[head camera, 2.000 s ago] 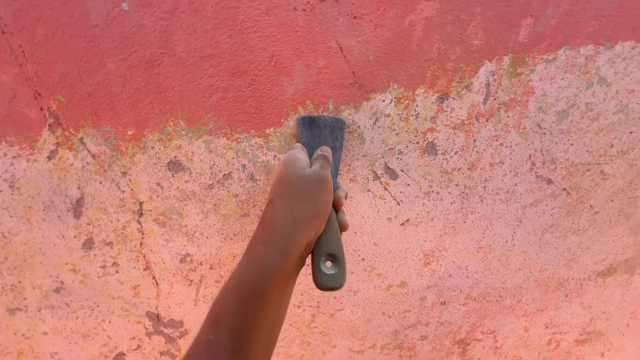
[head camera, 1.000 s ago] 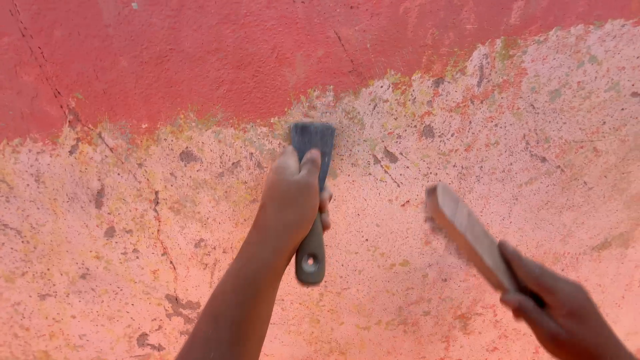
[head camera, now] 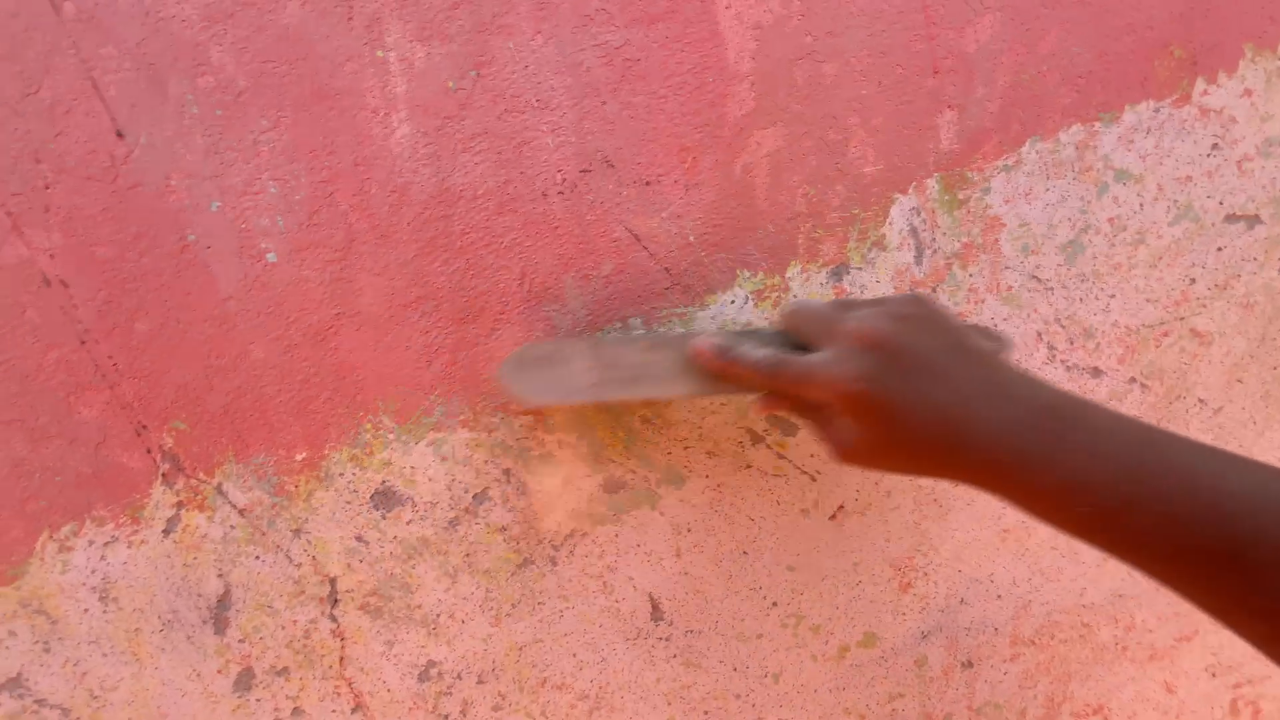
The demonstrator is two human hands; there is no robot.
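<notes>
My right hand [head camera: 890,385] reaches in from the right edge, closed round the dark handle of a wooden-backed brush [head camera: 610,368]. The brush lies roughly level against the wall, its rounded end pointing left, at the border of the red paint [head camera: 400,200] and the scraped pinkish surface [head camera: 450,620]. Motion blurs both brush and hand. Any bristles are hidden on the side toward the wall. My left hand and the scraper are out of view.
The painted wall fills the view. A jagged edge of red paint with yellow and green flecks rises to the right. Dark cracks [head camera: 335,600] and small chipped pits [head camera: 387,498] mark the wall at the left.
My left hand with the scraper has left the view. My right hand, absent at first and then at the lower right, has moved up and left with the brush to the paint border.
</notes>
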